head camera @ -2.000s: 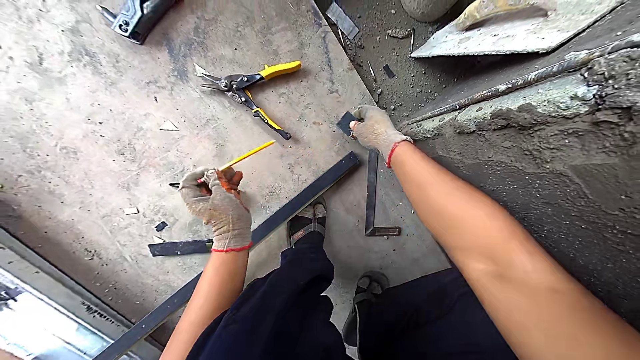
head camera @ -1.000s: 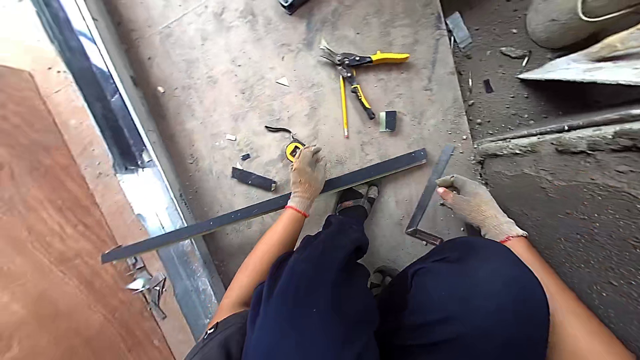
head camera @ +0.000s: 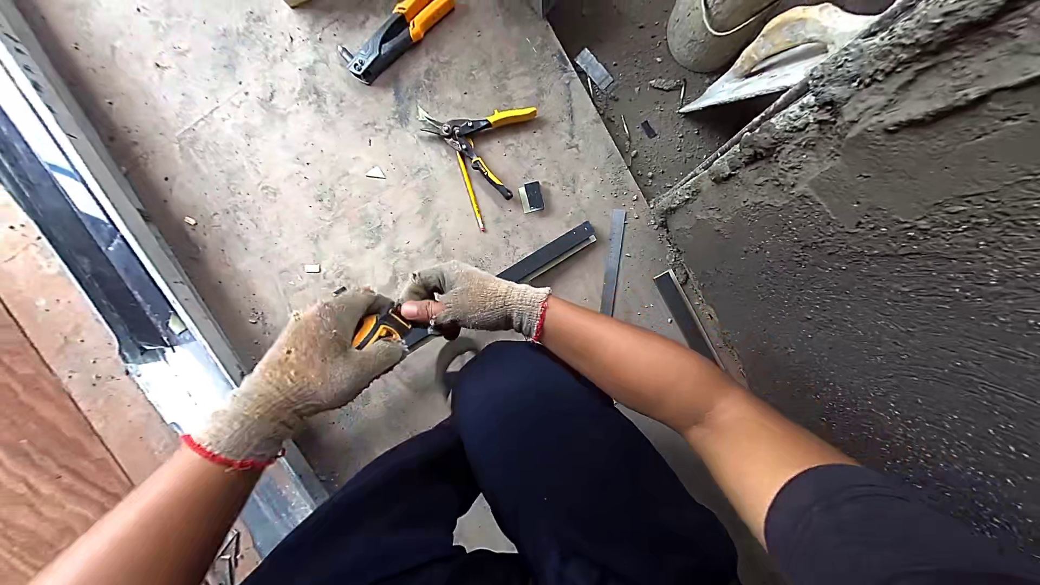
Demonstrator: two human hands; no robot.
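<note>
My left hand (head camera: 317, 357), in a worn knit glove with a red cuff, is closed around a yellow and black tape measure (head camera: 380, 327). My right hand (head camera: 475, 302), gloved the same way, meets it at the tape's front end, its bare thumb against the case; whether it grips the tape's end is hidden. Behind the hands a dark metal strip (head camera: 552, 252) lies slantwise on the floor. A steel square's blade (head camera: 614, 260) lies right of it. Yellow-handled aviation snips (head camera: 471, 130) rest farther off, with a yellow pencil (head camera: 470, 191) and a small dark cut piece (head camera: 531, 197) near them.
An orange-handled hand riveter (head camera: 394, 41) lies at the top. A plastering trowel (head camera: 772, 69) and a bucket (head camera: 707, 36) stand beyond the board's right edge. Wet mortar (head camera: 877, 268) covers the right side. Another dark strip (head camera: 686, 317) lies by it. A metal channel (head camera: 122, 195) runs along the left.
The pencil, in my left hand two seconds ago, lies by the snips. My left hand has picked up the tape measure from the floor, and my right hand has moved from the square to it.
</note>
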